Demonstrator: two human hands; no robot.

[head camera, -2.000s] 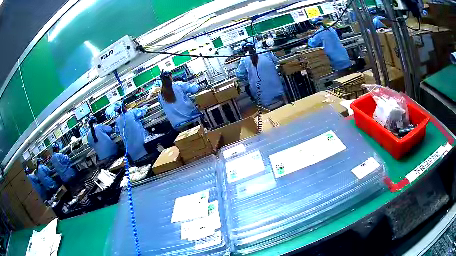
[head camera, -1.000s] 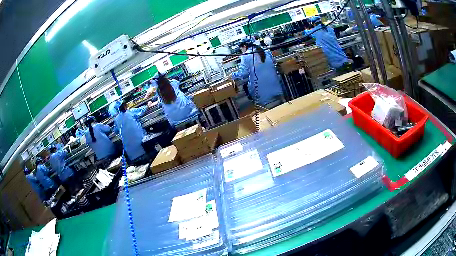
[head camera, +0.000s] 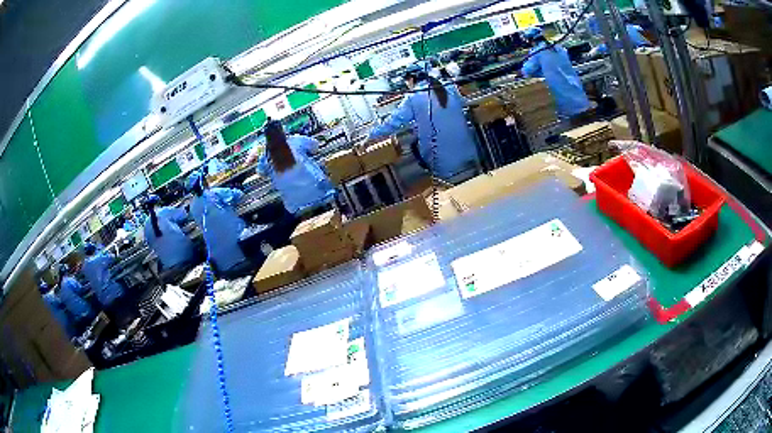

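Observation:
Neither of my hands is in the picture. Nearest in front of me, two stacks of clear plastic trays lie side by side on a green shelf (head camera: 144, 385). The left stack (head camera: 254, 347) and the larger right stack (head camera: 516, 330) carry white paper labels. A red bin (head camera: 669, 245) stands at the shelf's right end and holds a clear bag (head camera: 656, 188) with white and dark contents. A blue coiled cord (head camera: 217, 338) hangs down in front of the left stack. White paper sheets (head camera: 71, 408) lie at the shelf's left end.
Beyond the shelf, several workers in blue coats, one a person near the middle (head camera: 295, 173), are at a long line. Cardboard boxes (head camera: 279, 269) stand behind the trays. A white box-shaped device (head camera: 193, 91) hangs at upper left. Metal posts (head camera: 628, 76) rise at upper right.
The workers near the middle have shifted their arms and bodies; one reaches further left than a second ago. The view has moved slightly. The trays and red bin stay in place.

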